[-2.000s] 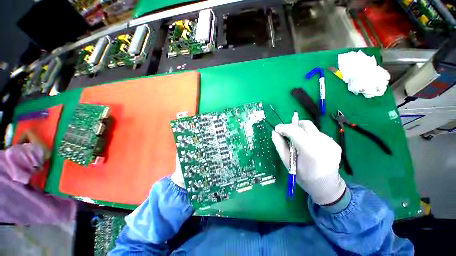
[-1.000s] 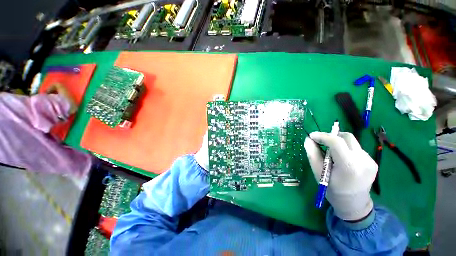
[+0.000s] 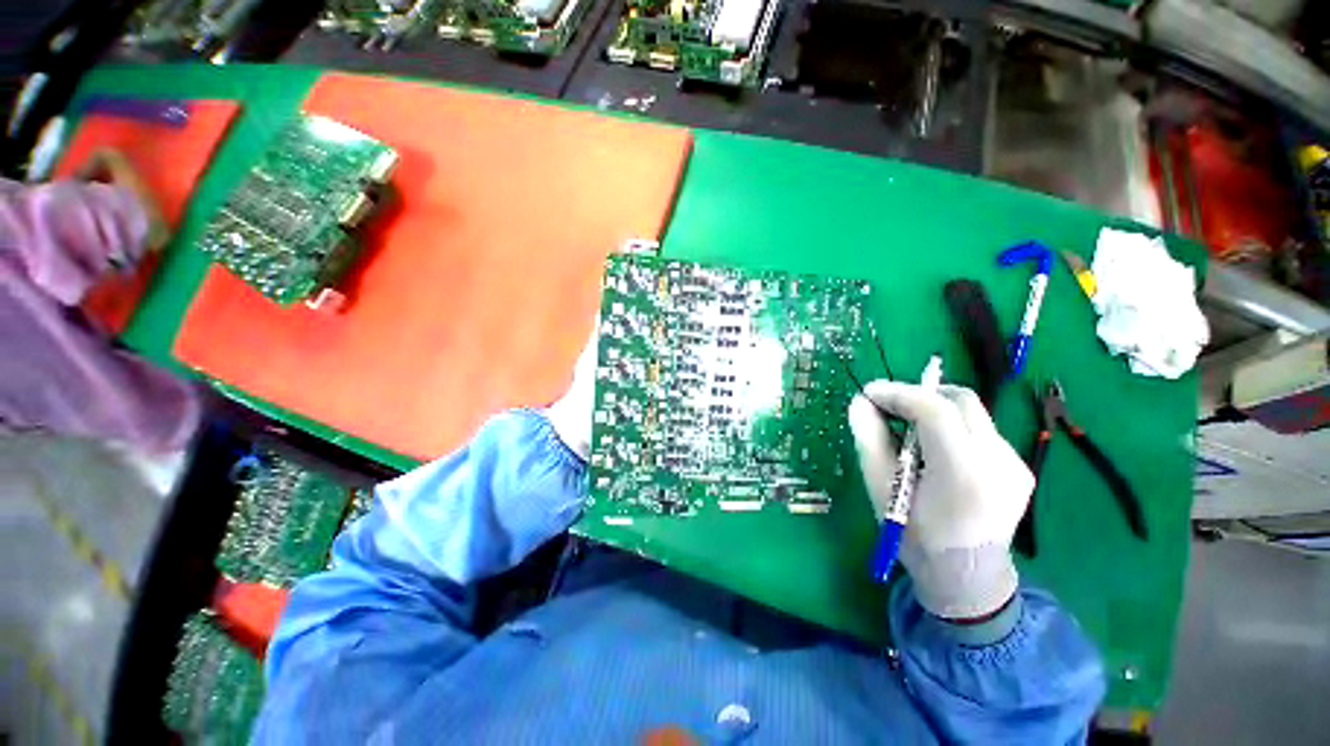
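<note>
A green circuit board (image 3: 700, 394) is held over the green mat, its face with rows of silvery joints towards me, with glare at its middle. My left hand (image 3: 584, 394), gloved white, holds its left edge; the fingers are hidden behind it. My right hand (image 3: 948, 474), gloved white, holds a white marker pen (image 3: 901, 488) with its blue end down. Thin dark tweezers (image 3: 871, 357) stick out from its fingertips beside the board's right edge.
Another board (image 3: 299, 211) lies on the orange mat (image 3: 481, 262). Right: black brush (image 3: 977, 328), blue marker (image 3: 1031, 309), side cutters (image 3: 1094, 459), white wipe (image 3: 1149, 303). A person's pink sleeve (image 3: 73, 292) is left. Boards (image 3: 277, 517) lie in a tray below. Line boards (image 3: 693, 37) stand behind.
The view has swung about, shifting the mat and tools in the picture. The board is still held on the left, and the right hand stays by its right edge with the marker and tweezers.
</note>
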